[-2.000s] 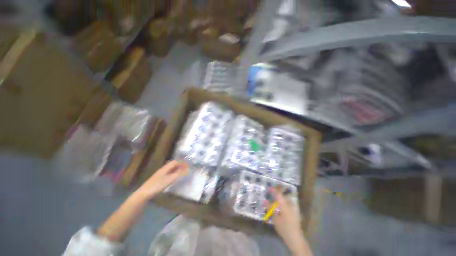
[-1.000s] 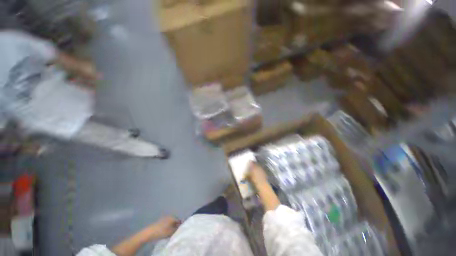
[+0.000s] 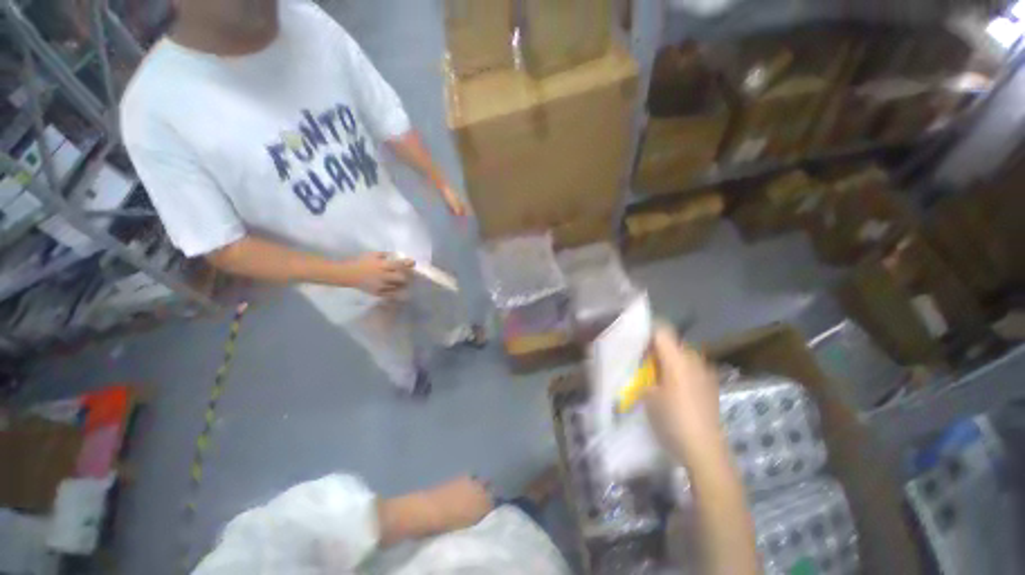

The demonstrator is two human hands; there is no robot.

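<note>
My right hand point(image 3: 683, 393) is raised over the open carton point(image 3: 773, 337) and holds the yellow marker pen point(image 3: 636, 385) together with a white paper sheet point(image 3: 616, 350), which is tilted and blurred. My left hand point(image 3: 461, 501) is low at the bottom centre, near my clothing; its fingers are blurred and I see nothing in it. The carton holds blister tray packs point(image 3: 773, 429) in shiny film with rows of dark round dots. A green label point(image 3: 803, 566) shows at the bottom edge.
A person in a white T-shirt point(image 3: 326, 157) stands ahead on the left, holding a thin pale object. Tall brown cartons point(image 3: 545, 146) and film-wrapped packs point(image 3: 526, 272) stand beyond the carton. Racks are on both sides, yellow-black tape point(image 3: 214, 393) on the floor.
My view has swung left and up towards the person. My right hand has lifted the white sheet from the carton's corner. The person now stands facing this way, nearer the centre.
</note>
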